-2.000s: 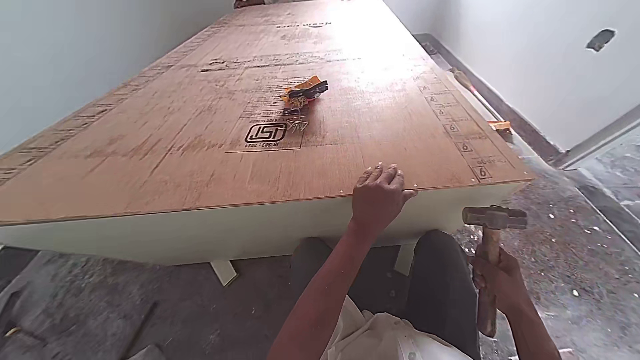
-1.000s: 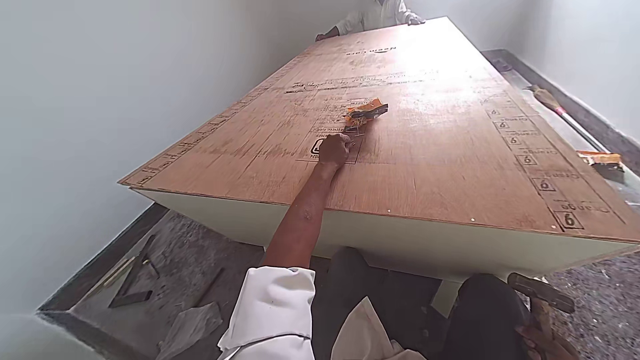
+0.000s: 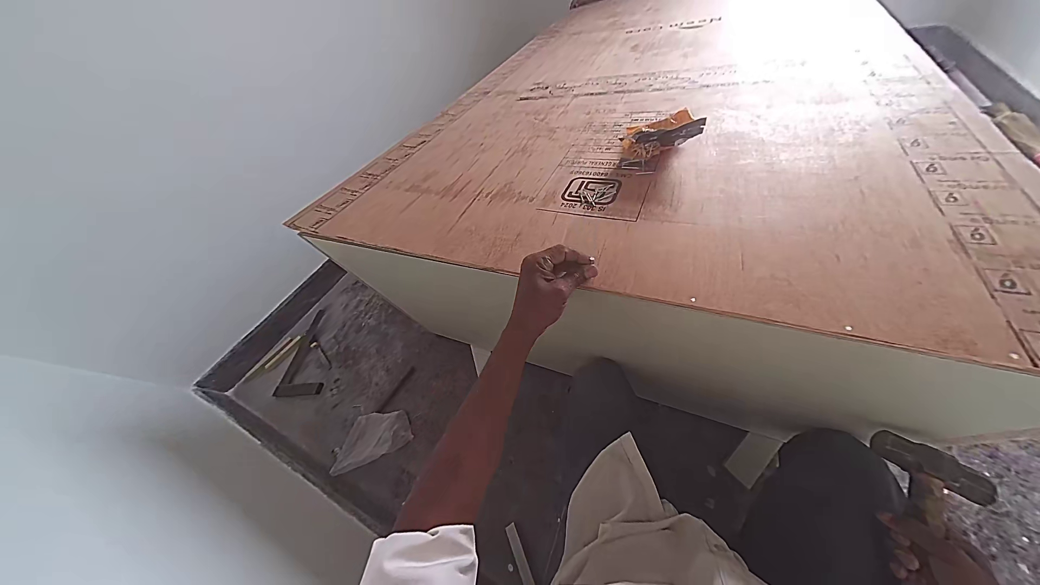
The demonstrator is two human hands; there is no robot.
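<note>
My left hand (image 3: 556, 280) is at the near edge of a printed plywood sheet (image 3: 772, 219), fingers pinched on a small nail (image 3: 592, 261) whose head shows at the fingertips. The sheet lies over a pale panelled box frame (image 3: 691, 349). Loose nails (image 3: 597, 197) rest on the printed square mark beyond the hand, with a torn orange and black packet (image 3: 660, 136) behind them. Nail heads (image 3: 849, 328) dot the near edge to the right. Low at the right, my right hand (image 3: 926, 548) grips the wooden handle of a hammer (image 3: 933, 467), beside my knee and below the sheet.
A metal try square (image 3: 299, 366) and a crumpled plastic bag (image 3: 374, 440) lie on the floor at the left, near the wall's dark skirting (image 3: 268, 325). A brush-like thing (image 3: 1016, 128) shows beyond the sheet's right edge.
My left hand has come back from the packet area to the near edge of the sheet, with a nail in its fingers. The right hand still holds the hammer low. The view has shifted.
</note>
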